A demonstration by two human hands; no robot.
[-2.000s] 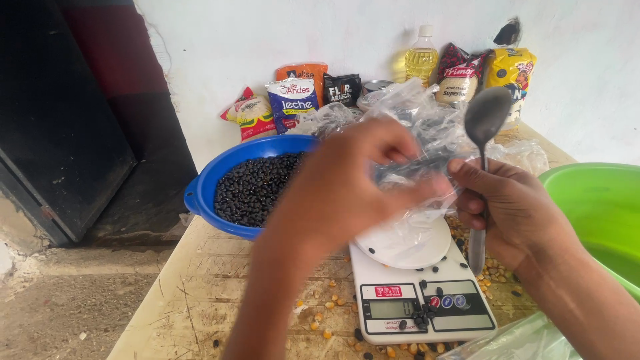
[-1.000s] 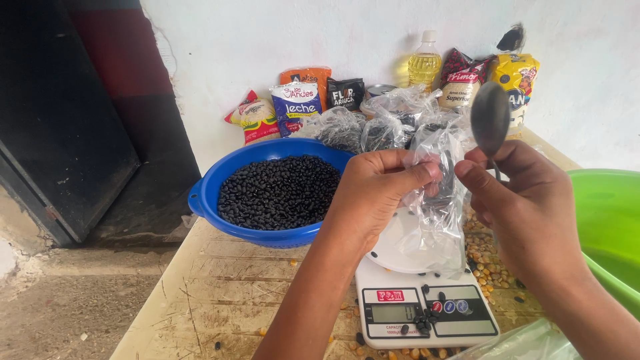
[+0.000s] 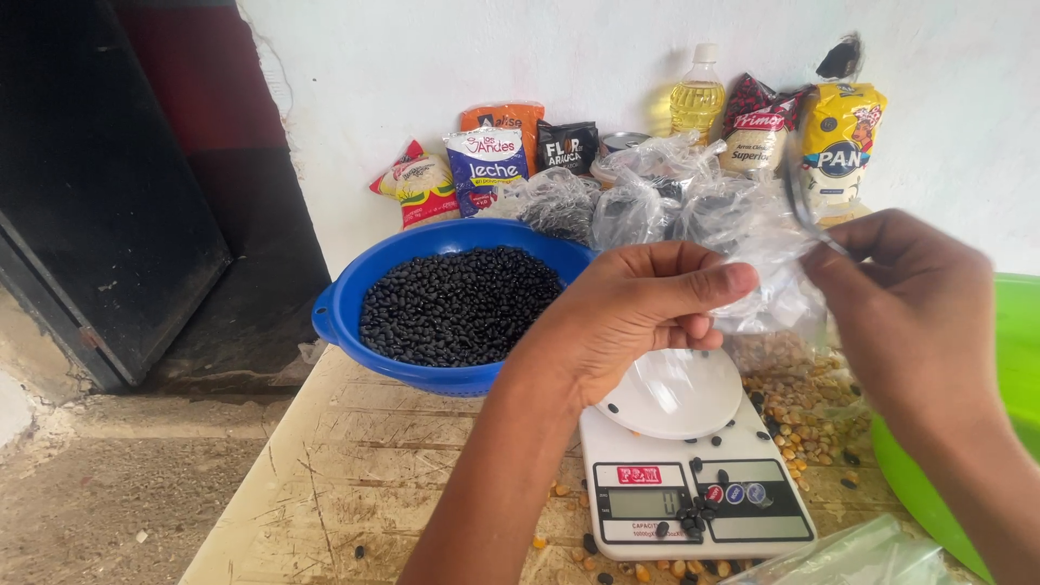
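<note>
My left hand (image 3: 650, 317) pinches the edge of a clear plastic bag (image 3: 772, 284) above the kitchen scale. My right hand (image 3: 902, 309), somewhat blurred, holds a metal spoon (image 3: 796, 183) with its bowl up, beside the same bag; whether its fingers also grip the plastic is unclear. Below the hands, the white digital kitchen scale (image 3: 650, 487) has a round plate (image 3: 682, 398), and several loose black beans (image 3: 695, 516) lie on its panel. To the left stands a blue plastic colander (image 3: 325, 313) holding many black beans (image 3: 463, 305).
Filled clear bags (image 3: 634, 211) stand behind the scale. Along the wall are food packets (image 3: 487, 162), an oil bottle (image 3: 696, 97) and a yellow flour packet (image 3: 841, 146). A green basin (image 3: 1016, 349) is at right. Corn kernels (image 3: 812, 422) are scattered on the worn table (image 3: 366, 479).
Both hands held a clear bag close together above the scale; now they are farther apart. The spoon's bowl has tilted and is seen nearly edge-on.
</note>
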